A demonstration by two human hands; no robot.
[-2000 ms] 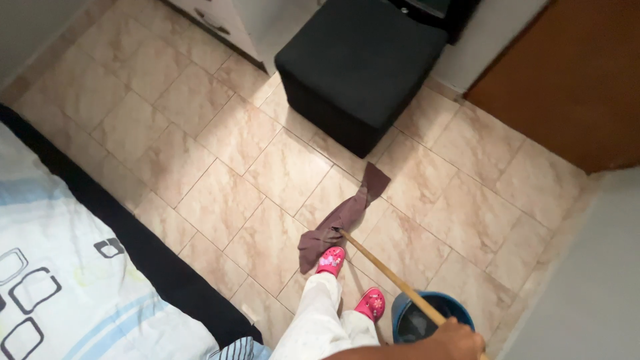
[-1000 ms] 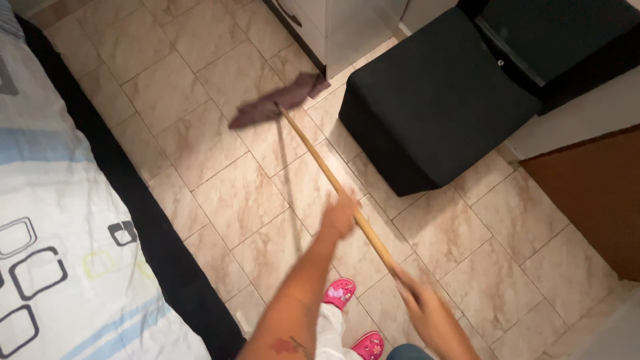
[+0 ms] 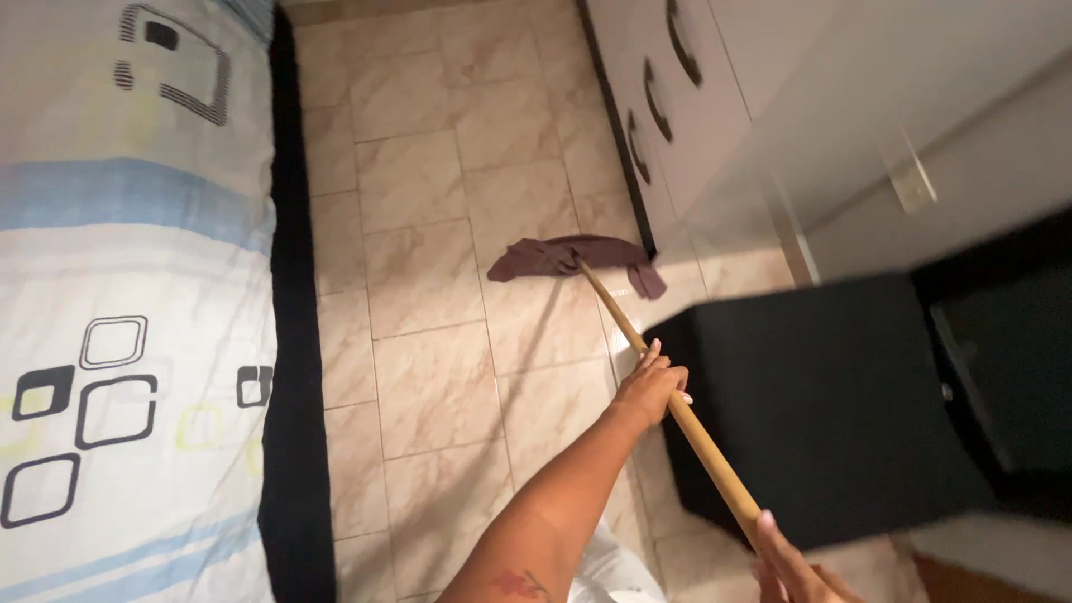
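Note:
My left hand (image 3: pixel 656 387) grips the middle of a long wooden pole (image 3: pixel 713 461), beside the black stool. Nearer the bottom edge, my right hand (image 3: pixel 791 561) is closed around the pole's upper part, partly cut off by the frame. The pole slants away to a dark purple cloth (image 3: pixel 578 255) bunched around its far end. That cloth lies spread sideways on the tiled floor (image 3: pixel 431 276), its right end by the base corner of the white drawer cabinet.
A bed with a patterned sheet (image 3: pixel 193 276) and black base (image 3: pixel 293 377) runs along the left. The white drawer cabinet (image 3: pixel 649 50) with dark handles stands at upper right. A black padded stool (image 3: pixel 804 410) is on the right, by a wall.
My left hand, not on the pole two seconds ago, now grips it. The cloth has moved from near my feet to the cabinet's corner. The view has turned.

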